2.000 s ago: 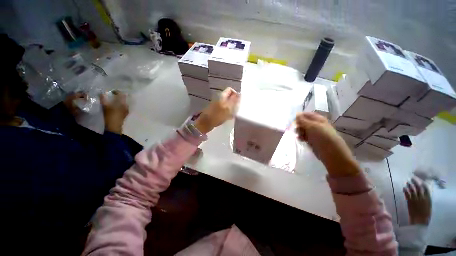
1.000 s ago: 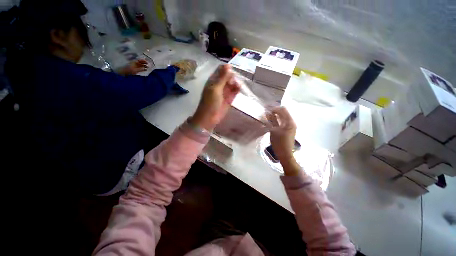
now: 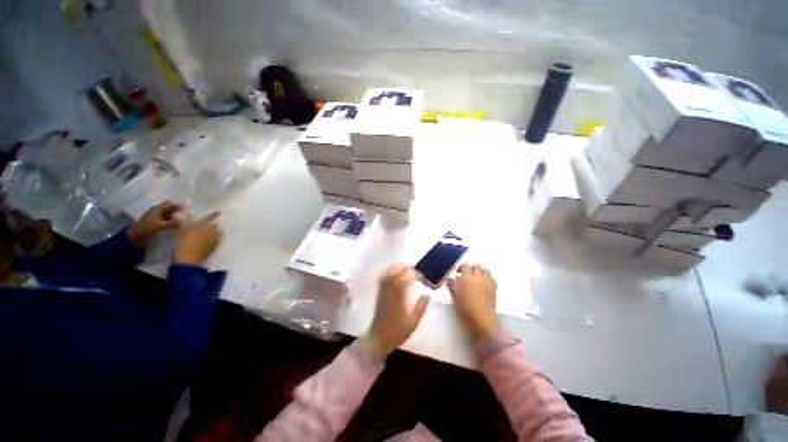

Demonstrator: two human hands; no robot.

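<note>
A smartphone [image 3: 441, 260] lies on glossy clear sheets [image 3: 510, 285] on the white bench in front of me. My left hand [image 3: 399, 306] rests at the phone's near left edge with its fingers apart. My right hand [image 3: 474, 296] is at the near right side of the phone, its fingertips down on the sheets. Whether either hand pinches a sheet is too unclear to tell. A white product box [image 3: 337, 243] with a dark picture on top lies left of my hands, with loose clear film [image 3: 298, 309] at its near side.
Stacked boxes stand at back left [image 3: 385, 127] and right [image 3: 683, 129], with a single box [image 3: 556, 197] beside the right stack. A dark cylinder [image 3: 549, 103] is at the back. A neighbour in dark blue [image 3: 95, 345] sits left near clear bags [image 3: 207, 177]. Another hand [image 3: 778, 382] shows far right.
The box that was between my hands is gone from them; a box now lies in front of the left stacks. My hands have come down to the phone. The neighbour's arm has drawn back.
</note>
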